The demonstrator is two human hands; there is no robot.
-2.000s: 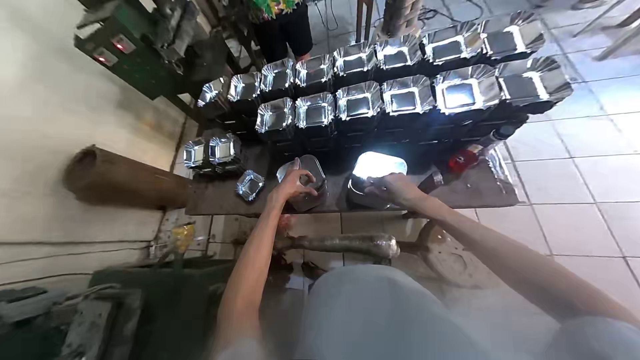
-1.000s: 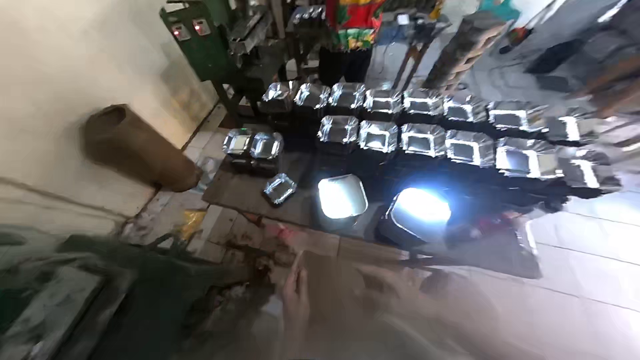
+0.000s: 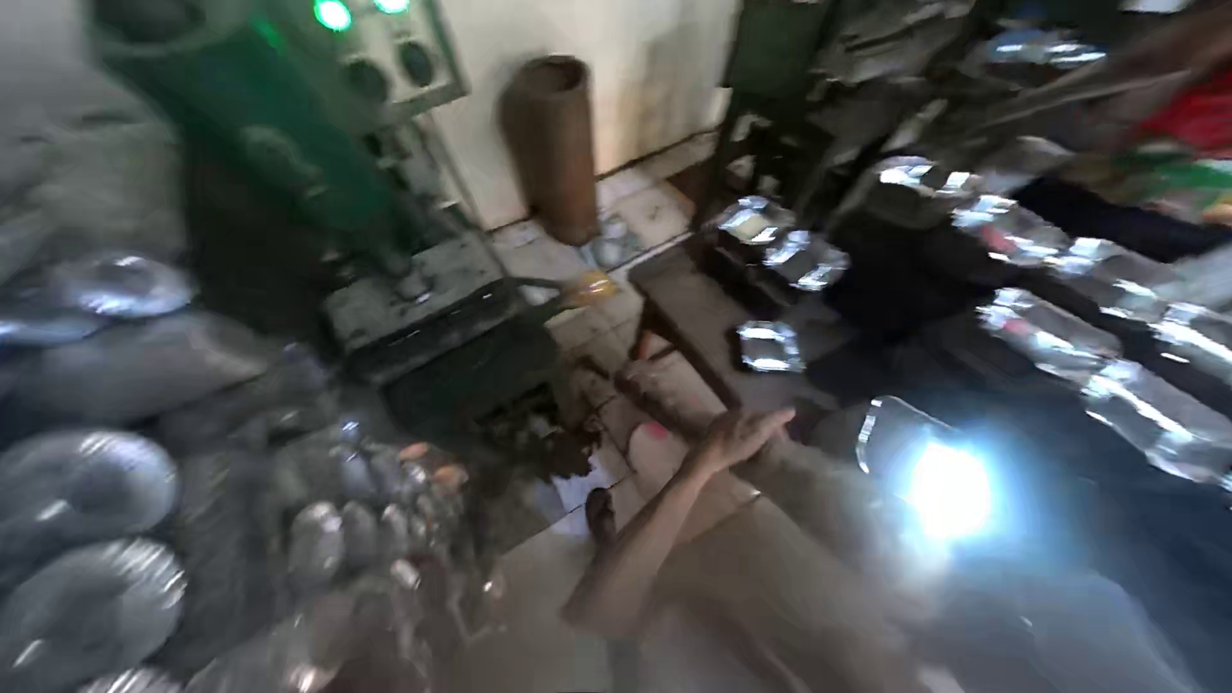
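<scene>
My left hand (image 3: 746, 438) reaches out near the front edge of the low dark bench (image 3: 683, 313), fingers stretched out, with nothing visible in it. My right hand cannot be made out; a brown blur lies beside the left one. A small square foil tray (image 3: 769, 346) lies on the bench beyond my left hand. To the right, a rounded rectangular metal mould (image 3: 881, 433) sits beside a strong glare. Two shiny foil trays (image 3: 756, 220) (image 3: 807, 260) stand at the far end of the bench, and blurred rows of foil trays (image 3: 1150, 409) run along the right.
A green machine (image 3: 289, 164) with lit green lamps stands at the left, its metal table (image 3: 423, 289) beside the bench. Round shiny metal pieces (image 3: 87, 491) lie at the lower left. A brown cylinder (image 3: 553, 144) stands by the wall. Dark debris (image 3: 539, 433) lies under the machine.
The view has swung strongly to the left. Two seconds ago both hands were at the two moulds on the bench; one second ago they were away from them, blurred near my body.
</scene>
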